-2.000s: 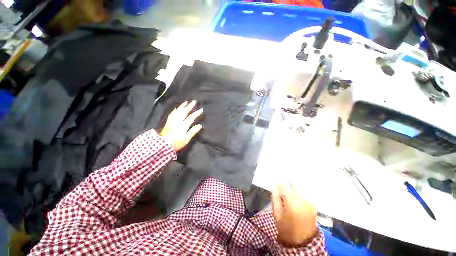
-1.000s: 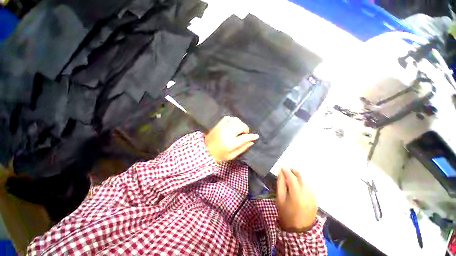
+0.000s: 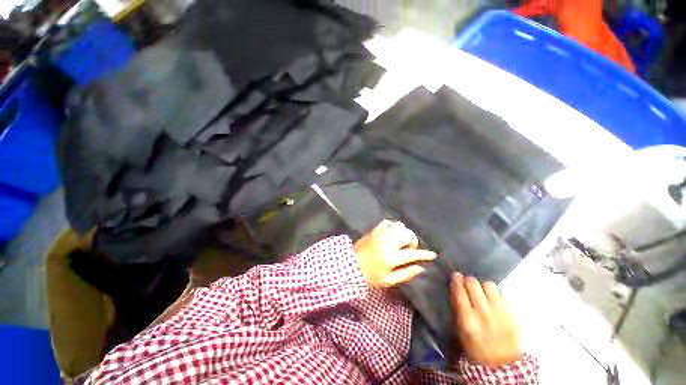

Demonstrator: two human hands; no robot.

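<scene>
A black fabric panel (image 3: 466,162) lies flat on the white sewing table, with its near end towards my body. Two small dark patches and a pale strip (image 3: 519,218) show near its right edge. My left hand (image 3: 393,257) is on the near left part of the panel, fingers bent together on the cloth. My right hand (image 3: 485,319) is at the near right edge, fingertips over the cloth; its thumb is hidden. Both hands appear to hold the near end. The needle area is washed out by glare.
A large heap of black cut pieces (image 3: 173,143) lies at the left, close to the panel. A blue crate (image 3: 560,71) stands behind the white table (image 3: 410,56). Sewing machine parts (image 3: 602,256) are at the right. A silver tool (image 3: 611,374) is at the lower right edge.
The view has swung left. My left hand has moved from flat on the panel to its near end. My right hand has come onto the near right edge. The panel appears shifted towards me.
</scene>
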